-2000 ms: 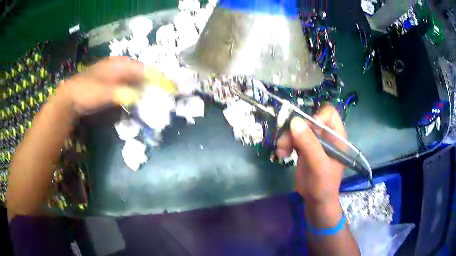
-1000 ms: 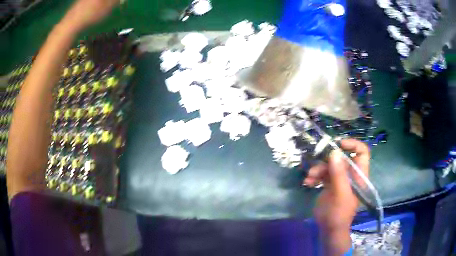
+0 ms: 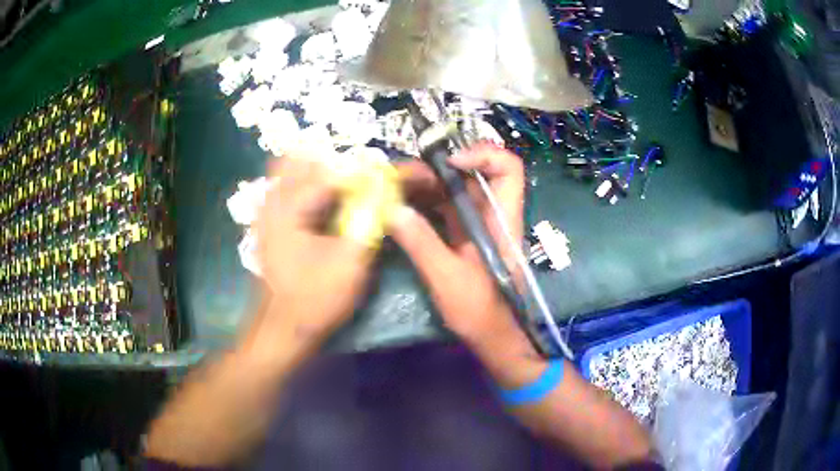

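Note:
My right hand [image 3: 460, 239] holds the black soldering iron [image 3: 474, 221], its tip pointing up and away under the metal hood. A pale tube runs along the iron. My left hand [image 3: 322, 239], blurred, with yellow finger cots [image 3: 368, 198], is close beside my right hand at the middle of the bench. Its fingers are bent; blur and overlap hide whether it holds something. White plastic housings [image 3: 262, 106] are piled behind my hands. One white housing [image 3: 551, 246] lies apart, right of my right hand.
A metal fume hood [image 3: 470, 51] hangs above the pile. Circuit boards [image 3: 69, 221] fill the left. Wired parts [image 3: 589, 120] lie right of the hood. A black soldering station [image 3: 769, 129] stands at right. A blue bin [image 3: 744, 345] of small parts with a clear bag [image 3: 705, 423] is lower right.
My left hand has come from the far upper left to the middle, beside my right hand. My right hand and the iron have moved left, and the iron stands steeper. The view has shifted.

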